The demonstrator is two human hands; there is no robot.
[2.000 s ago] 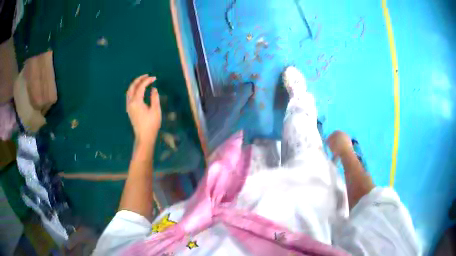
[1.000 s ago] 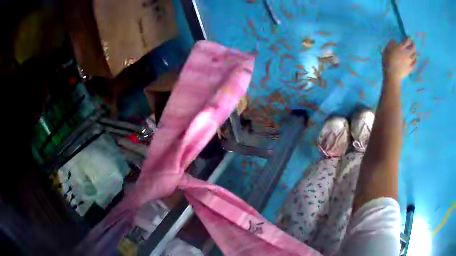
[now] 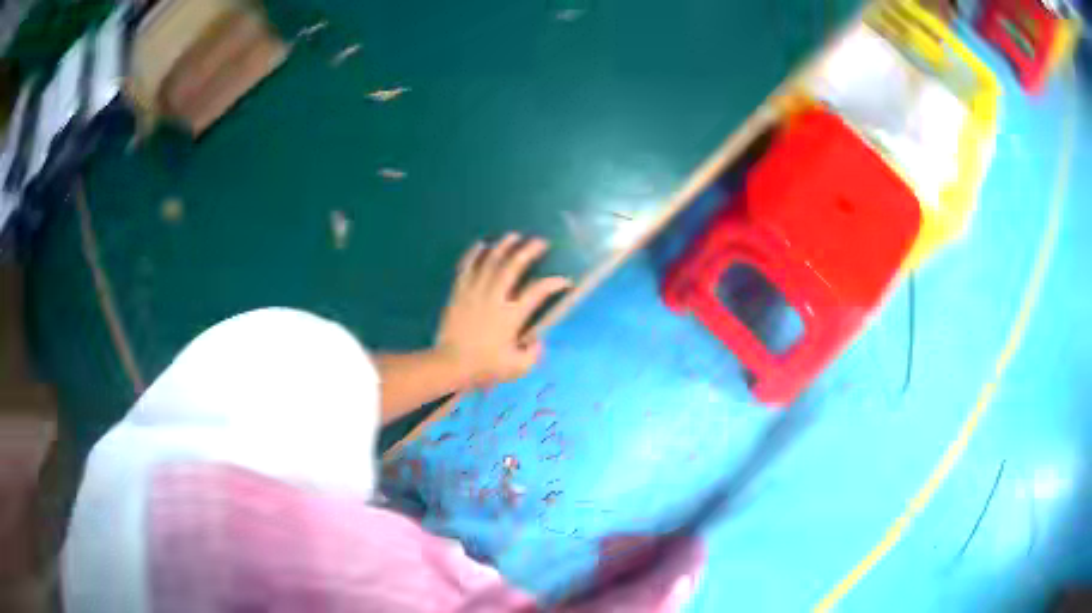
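Note:
My left hand lies palm down at the pale edge of the green-topped table. Its fingers are spread and I see nothing in it. The white sleeve reaches in from the lower left. My right hand is out of the picture. Small tan cardboard scraps lie scattered on the green surface. The picture is blurred.
A squat brown pack sits at the table's upper left, by white and dark packs. Beside the table stand a red plastic stool and a yellow crate with white contents. Scraps litter the blue floor.
The view has swung from the floor and under-table area back over the tabletop. My left hand has come into view at the table edge; my right hand has left the picture.

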